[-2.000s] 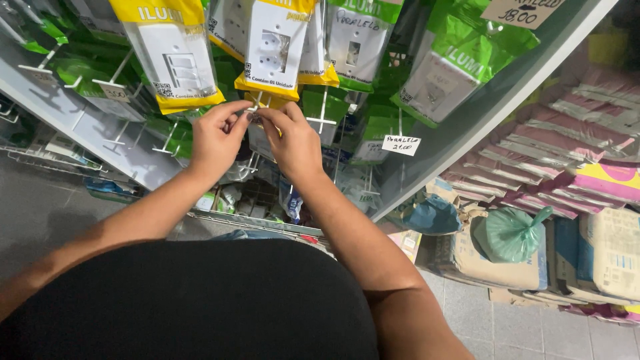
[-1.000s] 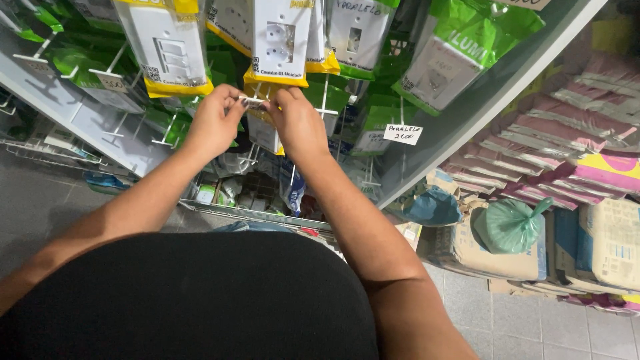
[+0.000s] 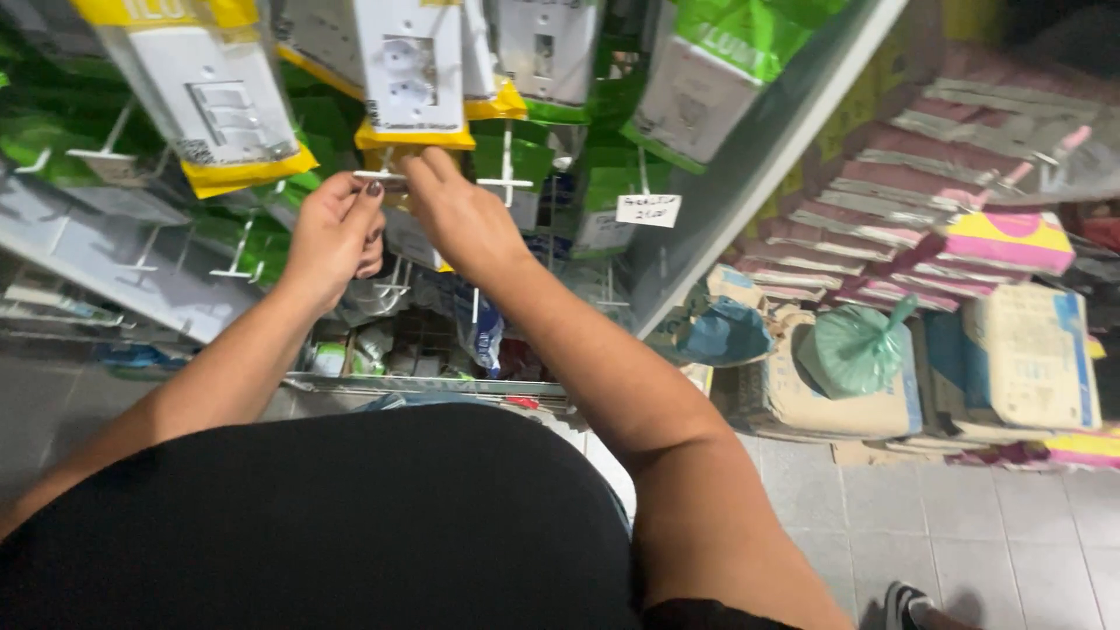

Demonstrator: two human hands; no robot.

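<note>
My left hand (image 3: 337,236) pinches the left end of a small white strip (image 3: 379,177), the crossbar or tag at the front of a display hook. My right hand (image 3: 459,210) is at the strip's other end, its fingers bent; whether they grip it cannot be told. Just above both hands hangs a packaged white socket plate (image 3: 411,66) in a clear bag with a yellow lower edge. A packaged switch plate (image 3: 223,101) hangs to the left. Right of my right hand a bare hook with a white crossbar (image 3: 505,183) sticks out.
More packaged plates (image 3: 700,96) hang at the right, near a handwritten price tag (image 3: 647,210). A grey shelf side panel (image 3: 761,166) slants beside them. Pink packages (image 3: 840,227), paper sacks (image 3: 1032,359) and a knotted green plastic bag (image 3: 853,350) lie beyond. Someone's shoe (image 3: 901,604) stands on the tiled floor.
Both hands stay close together below the socket plate, while their fingers have shifted around the white strip. The shoe at the lower right was not in the earlier frames.
</note>
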